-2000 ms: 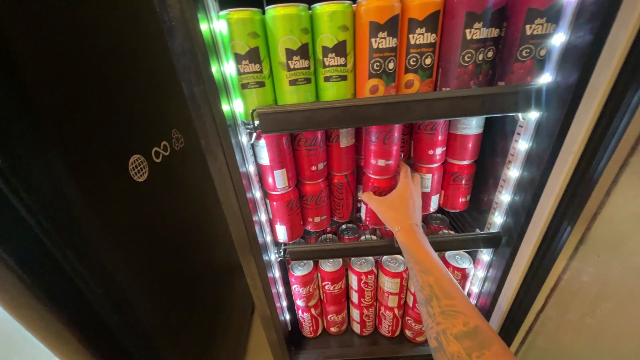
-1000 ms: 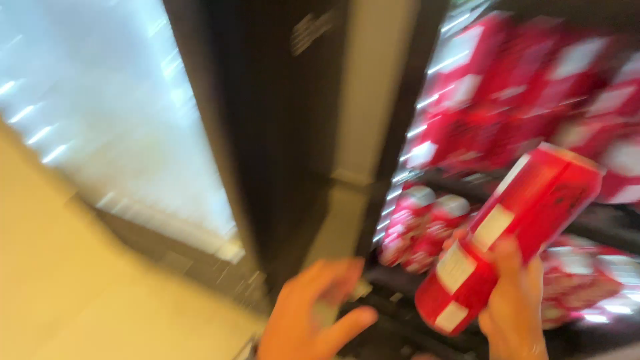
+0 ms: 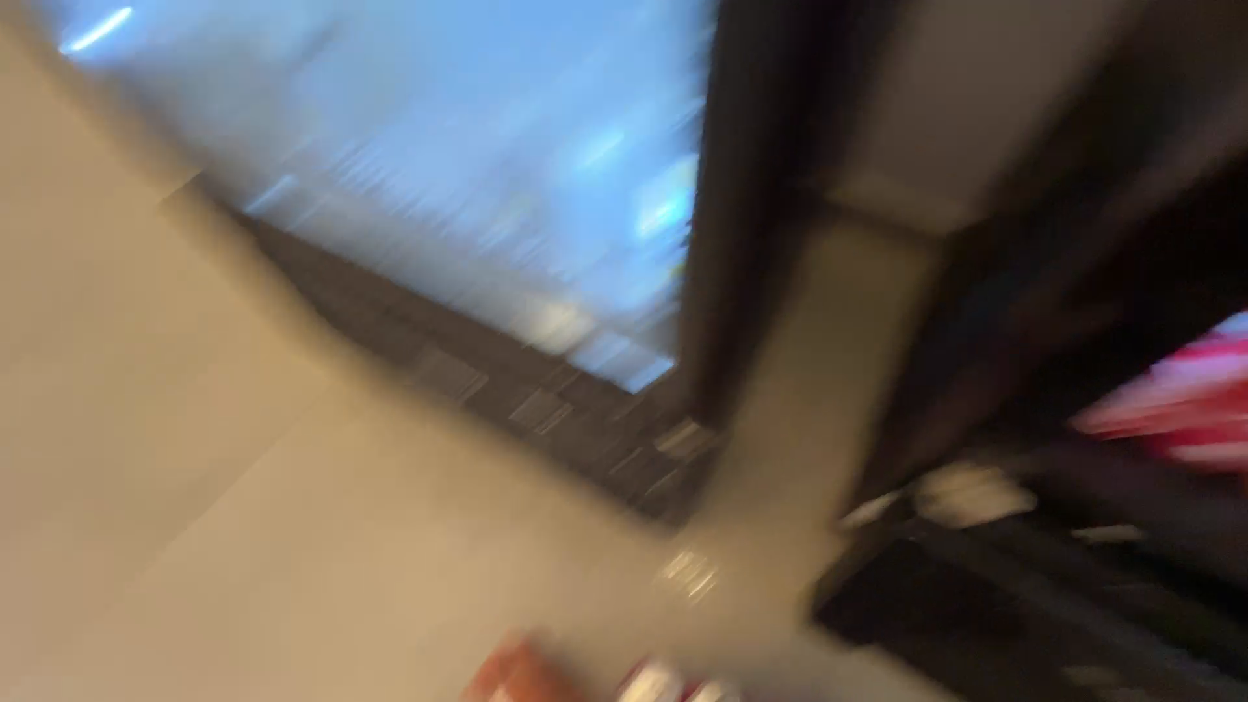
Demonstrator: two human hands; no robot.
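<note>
Heavy blur covers the view. At the bottom edge, a small part of a hand, apparently my left hand (image 3: pixel 525 673), shows; its fingers cannot be made out. Just right of it are the pale ends of what look like two red drink cans (image 3: pixel 651 682), cut off by the frame. Whether the hand touches them cannot be told. My right hand is not in view. At the right edge, a blurred patch of red and white, apparently cans in the cooler (image 3: pixel 1185 405), shows past the dark frame.
A brightly lit glass-front cooler (image 3: pixel 468 166) fills the upper middle, with a dark base grille (image 3: pixel 546 405) beneath. Pale floor (image 3: pixel 195 468) spreads at the left. A dark cooler door edge (image 3: pixel 765 195) and dark lower frame (image 3: pixel 994 595) stand at the right.
Two seconds ago a hand gripped a red can on a shelf; one second ago my right hand held red cans and my left was apart. The view has swung left and down.
</note>
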